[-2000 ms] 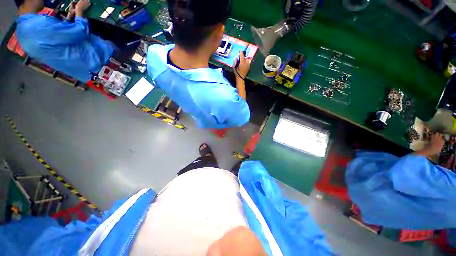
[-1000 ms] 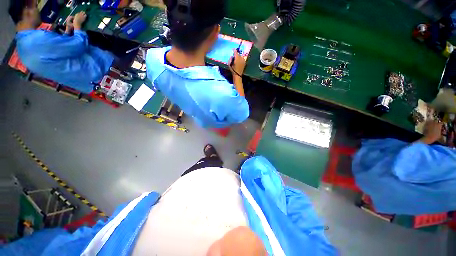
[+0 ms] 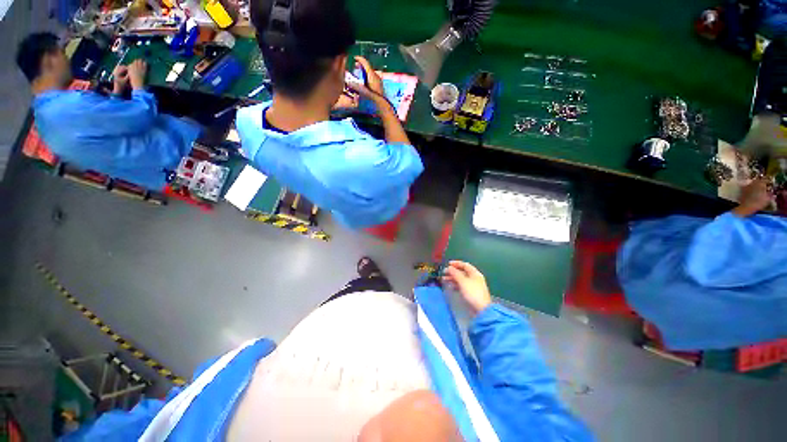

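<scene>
My right hand (image 3: 467, 283) is in front of the right edge of my blue jacket (image 3: 518, 363), above the near left corner of the green side table. Its fingers are curled. It is too small and blurred to tell whether it holds anything. My left hand is not in view. A silvery-white lidded tray (image 3: 523, 210) lies on the green side table (image 3: 509, 269).
A coworker (image 3: 328, 160) stands ahead at the long green bench (image 3: 621, 160), others left and right. The bench bears a yellow-and-black box (image 3: 475, 104), a pale tub (image 3: 444, 101) and a hose funnel (image 3: 431, 53). A red stool (image 3: 595, 276) stands right. Yellow-black tape (image 3: 108, 326) crosses the floor.
My right hand has come into view with its blue sleeve. The view has shifted a little. The coworker ahead now has a hand raised near the head.
</scene>
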